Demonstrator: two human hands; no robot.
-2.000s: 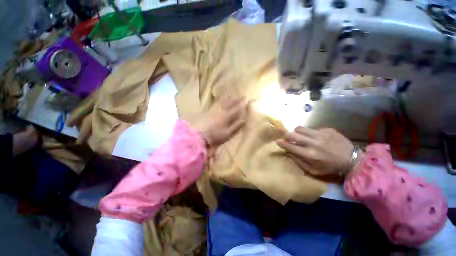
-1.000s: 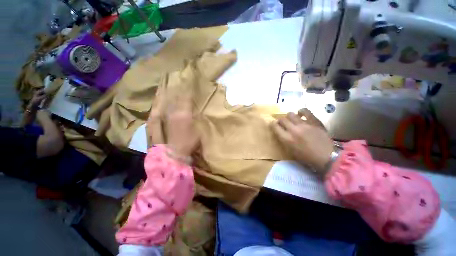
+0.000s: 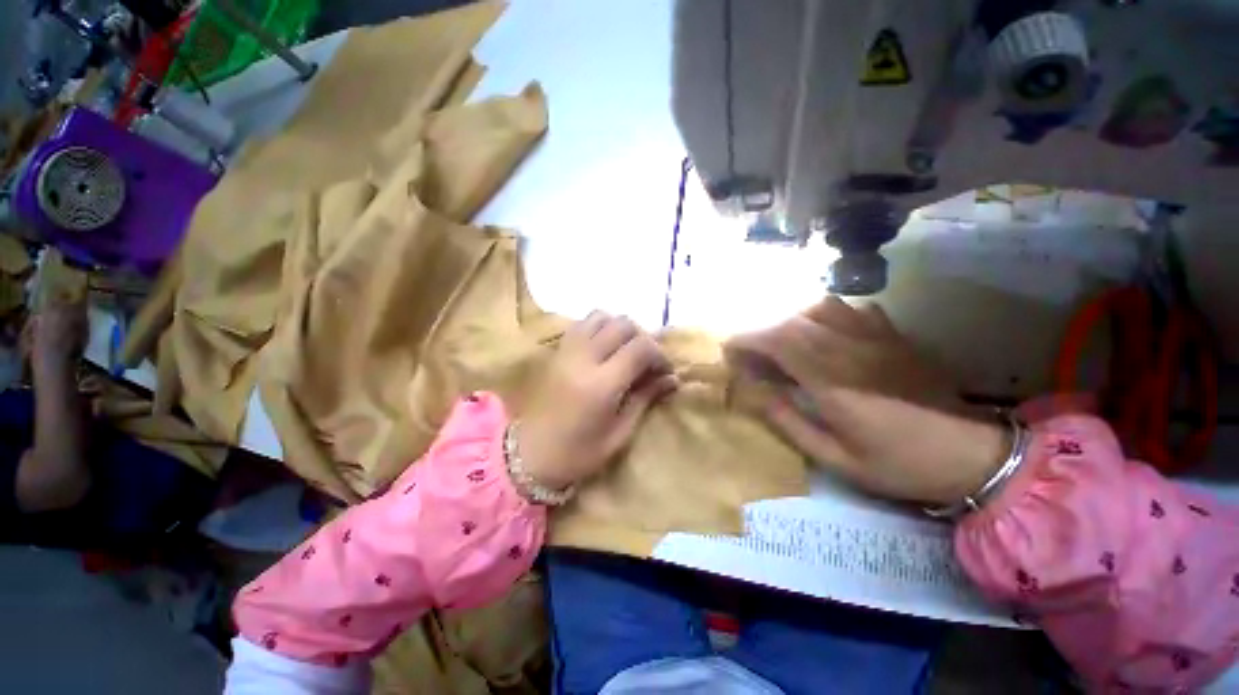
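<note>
The tan garment cloth [image 3: 360, 319] lies in folds on the white table, left of the machine head and down to the table's front edge. My left hand [image 3: 591, 401] grips the cloth near its upper edge, fingers bent. My right hand [image 3: 870, 407] is just right of it, its fingers on the same cloth edge, slightly blurred. Both hands are in front of the needle area. The white sewing machine head [image 3: 815, 109] stands above them. Bright lamp glare hides the presser foot and needle.
Orange-red scissors [image 3: 1141, 367] lie right of my right hand. A printed ruler [image 3: 870, 543] runs along the front edge. A purple machine [image 3: 102, 190] and a green basket [image 3: 245, 34] are at the left. Another person's arm [image 3: 55, 394] shows at the far left. Tan cloth [image 3: 469, 652] hangs below the table.
My left hand has moved right, from the middle of the cloth to beside my right hand. The cloth's right part is drawn together between the hands. The view has shifted closer to the machine.
</note>
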